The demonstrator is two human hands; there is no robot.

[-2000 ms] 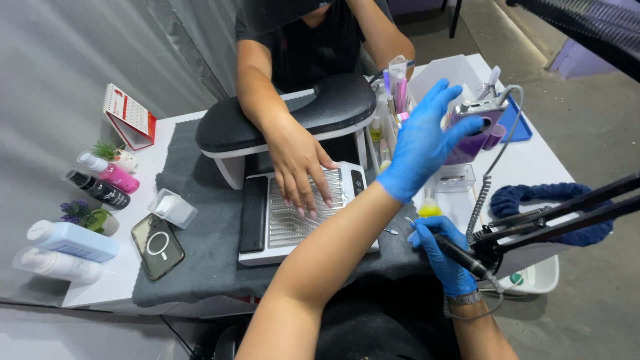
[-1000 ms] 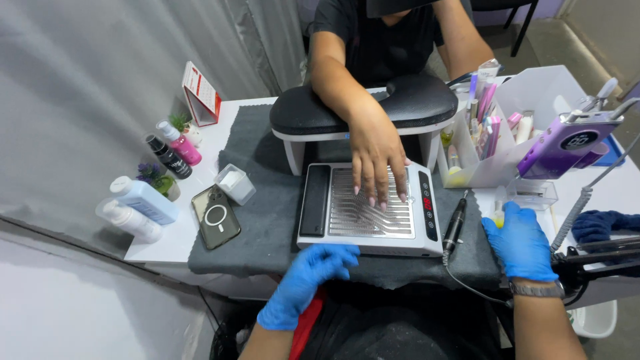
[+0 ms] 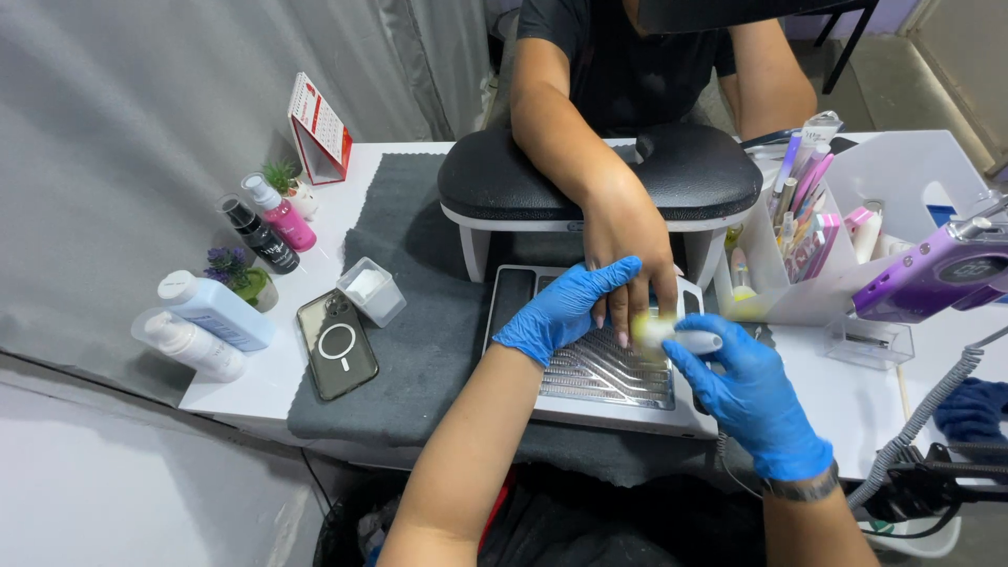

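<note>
My left hand (image 3: 563, 311), in a blue glove, holds the client's bare hand (image 3: 628, 232) from its left side, thumb across the back of the fingers. In my gloved right hand (image 3: 736, 386) is a small brush with a white handle (image 3: 699, 341); its yellowish-white bristles (image 3: 650, 331) are motion-blurred at the client's fingertips. Below these hands lies the nail dust collector (image 3: 614, 378) with a patterned metal grille. The client's forearm rests over a black padded armrest (image 3: 504, 177) on white legs.
At left stand a smartphone (image 3: 337, 346), a clear plastic container (image 3: 372, 291), spray bottles (image 3: 290, 224), a blue bottle (image 3: 224, 311) and a desk calendar (image 3: 319, 130). At right are an organizer (image 3: 819, 303), a purple nail drill unit (image 3: 925, 276), a small clear box (image 3: 869, 342) and a coiled cord (image 3: 917, 417).
My left hand has moved from the table's front edge onto the client's hand. My right hand has come left from beside the organizer, now with the brush. The drill handpiece seen earlier on the mat is hidden.
</note>
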